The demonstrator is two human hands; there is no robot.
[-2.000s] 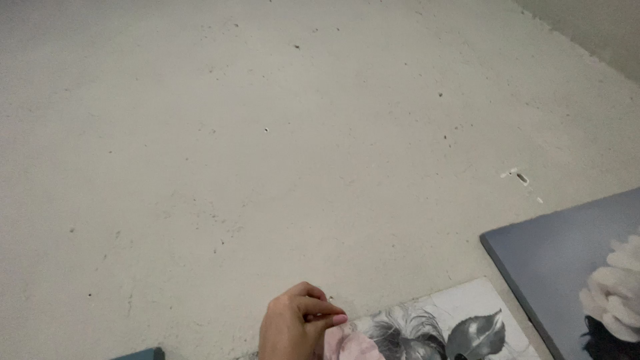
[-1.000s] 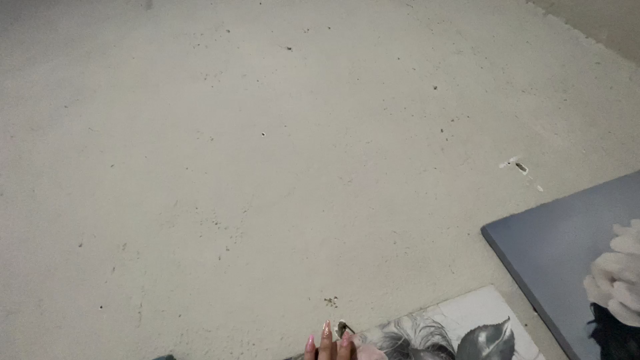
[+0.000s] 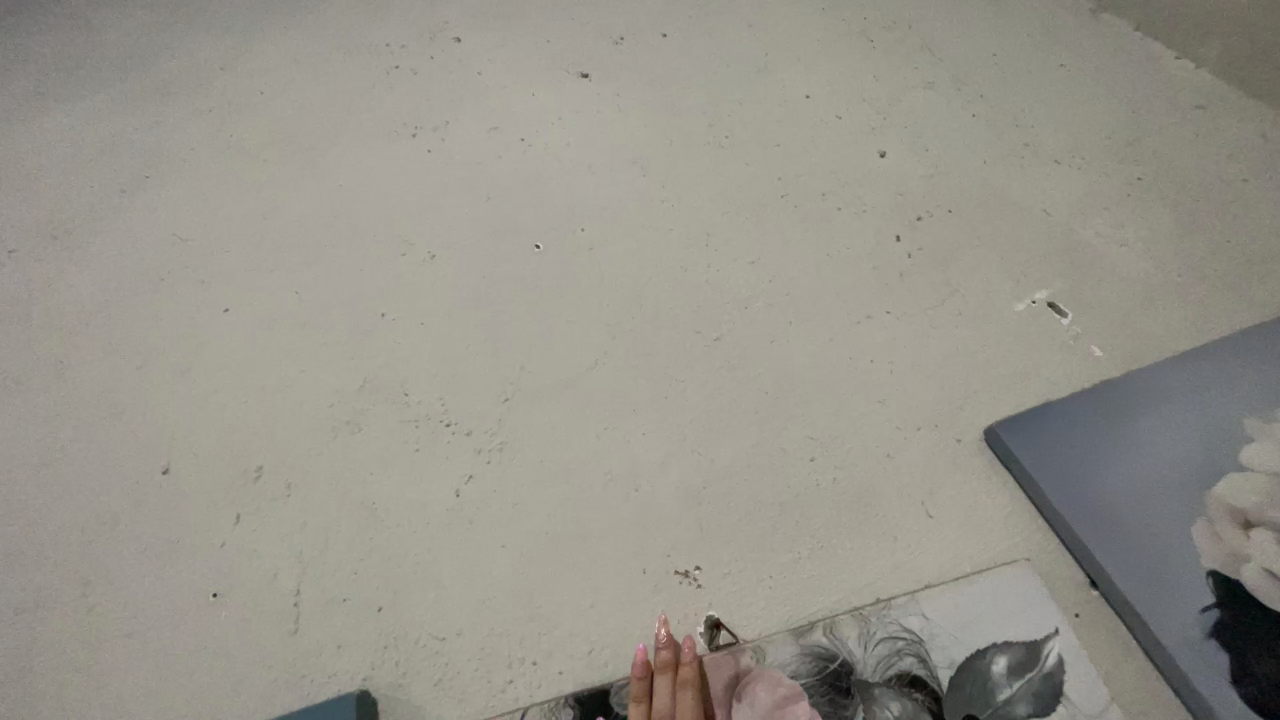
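Note:
At the bottom centre, my left hand (image 3: 662,675) shows its straight fingers side by side, pointing up with long pink nails. They lie on the top edge of a floral picture panel (image 3: 985,600), grey and white with a pink flower and a dark leaf. The fingertips reach a little above that edge; the palm is out of frame. Just right of them a small metal hanger (image 3: 725,632) sticks up from the panel's edge, beside a hole in the wall. My right hand is not in view.
The panel is against a pitted, light plaster wall (image 3: 600,350). At the right is a blue-grey canvas (image 3: 1120,460) with pale flowers. A dark teal corner (image 3: 345,706) shows at the lower left. A chipped hole (image 3: 1058,311) marks the wall above the canvas.
My left hand was pinched near the panel's top edge two seconds ago. It has moved lower and its fingers have straightened upward. The metal hanger shows beside the fingers.

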